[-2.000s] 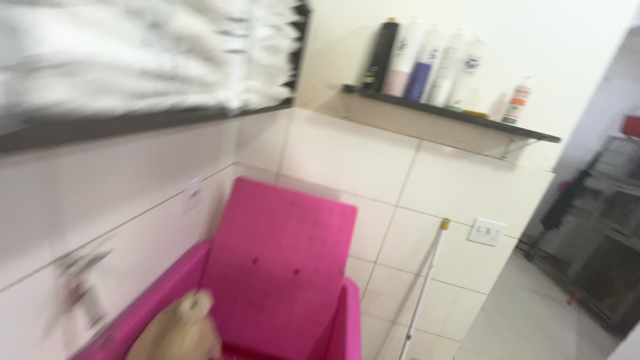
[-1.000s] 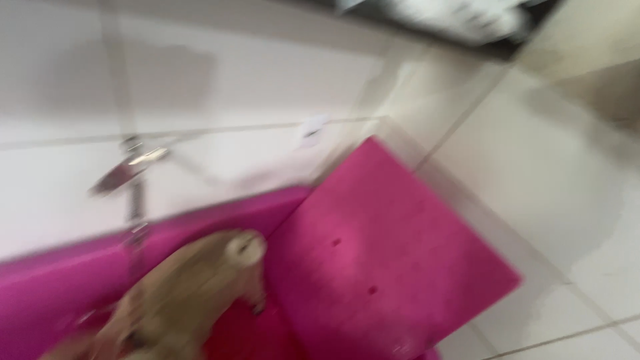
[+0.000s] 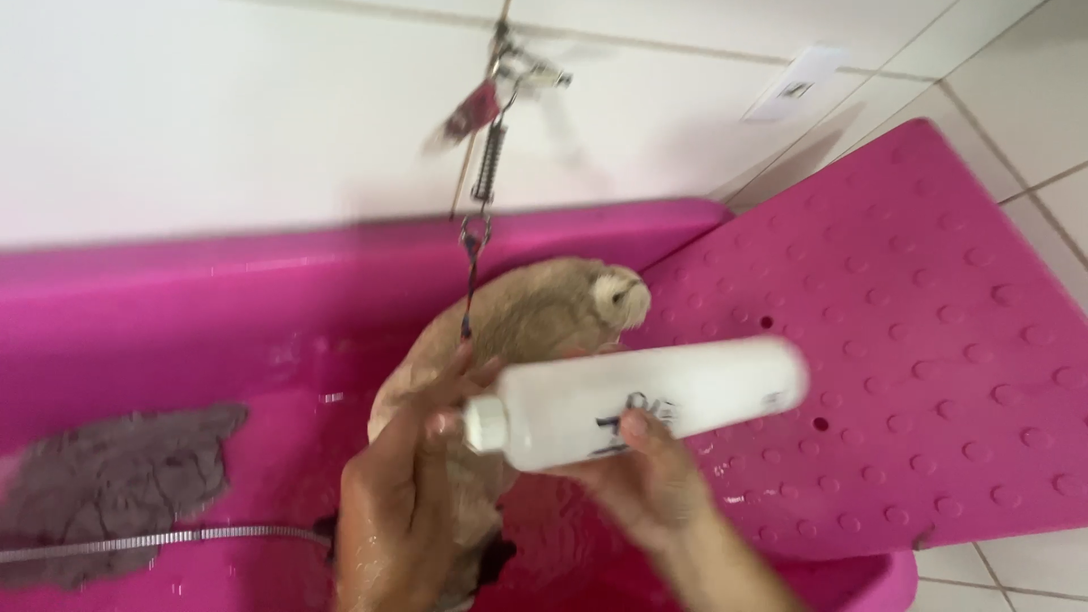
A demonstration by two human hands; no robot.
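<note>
My right hand [image 3: 659, 484] grips a white plastic bottle [image 3: 595, 395] that bears handwriting and lies nearly level, its cap to the left. My left hand [image 3: 408, 484] is at the cap end, a fingertip by the white cap [image 3: 486, 424]; whether it grips the cap is unclear. Behind and below both hands stands a wet, light-furred dog [image 3: 535, 306] in a pink plastic tub [image 3: 238, 280]. A twisted cord [image 3: 470, 280] runs up from the dog to a metal spring [image 3: 489, 163] hooked on the wall. The hands and bottle hide part of the dog.
A pink studded panel [image 3: 901, 340] slopes at the tub's right end. On the left, a grey wet cloth [image 3: 127, 476] lies in the tub, crossed by a ribbed metal hose [image 3: 195, 535]. A white wall outlet [image 3: 796, 83] is on the tiles above.
The white bottle is now in my right hand, and both hands are in front of the dog. The view has swung down from the wall shelf to the tub.
</note>
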